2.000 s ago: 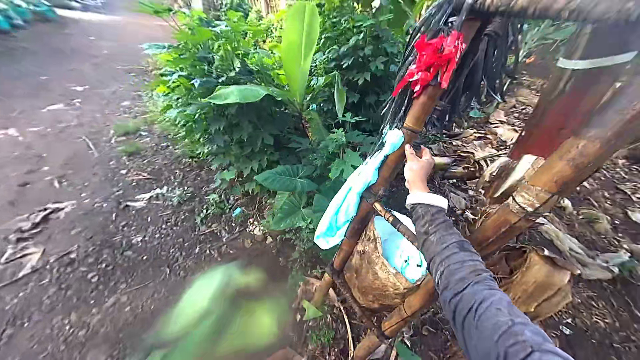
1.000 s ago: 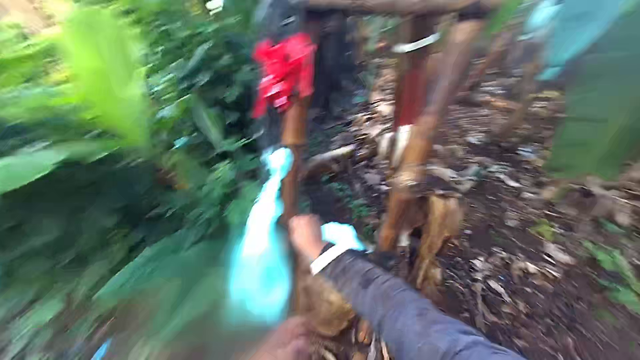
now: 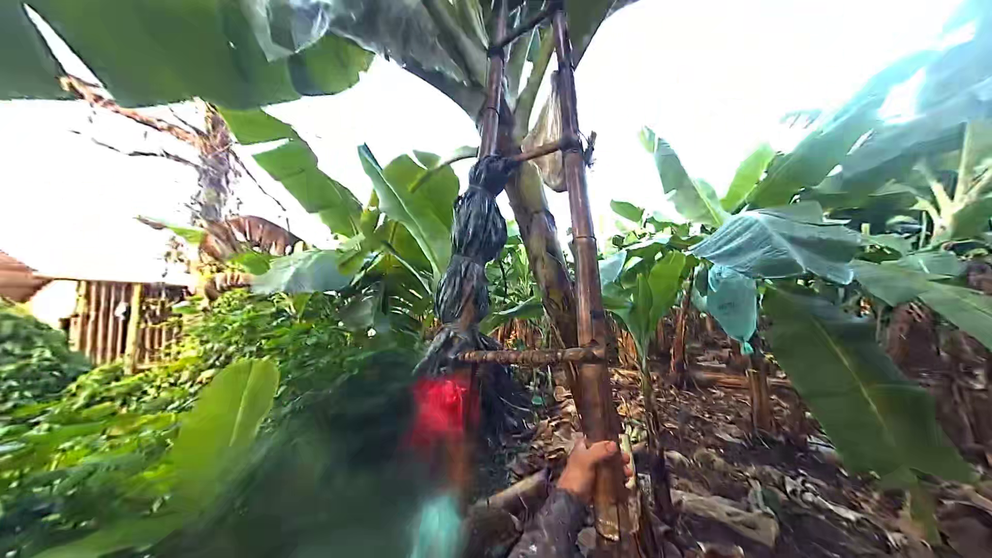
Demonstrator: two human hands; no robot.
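A bamboo ladder [image 3: 587,310] rises against a banana plant [image 3: 542,240], with rungs tied across its two rails. My left hand [image 3: 593,469] grips the right rail low down, below the lowest visible rung. Bundled dark strips [image 3: 471,240] hang tied along the left rail. Under them is a blurred red strip bundle [image 3: 446,407], and lower still a blurred light-blue plastic bag [image 3: 438,523]. A pale bag [image 3: 550,143] hangs beside the plant, behind the ladder. My right hand is out of view.
A blue bag [image 3: 731,302] hangs among banana leaves on the right. Dry leaves and cut stems [image 3: 728,511] cover the ground there. Dense green plants [image 3: 256,333] grow on the left, before a wooden fence [image 3: 116,322].
The view has swung upward, showing the ladder's upper part. Earlier, my right hand with a white cuff held the rail beside the light-blue bag; now my left hand is on the right rail.
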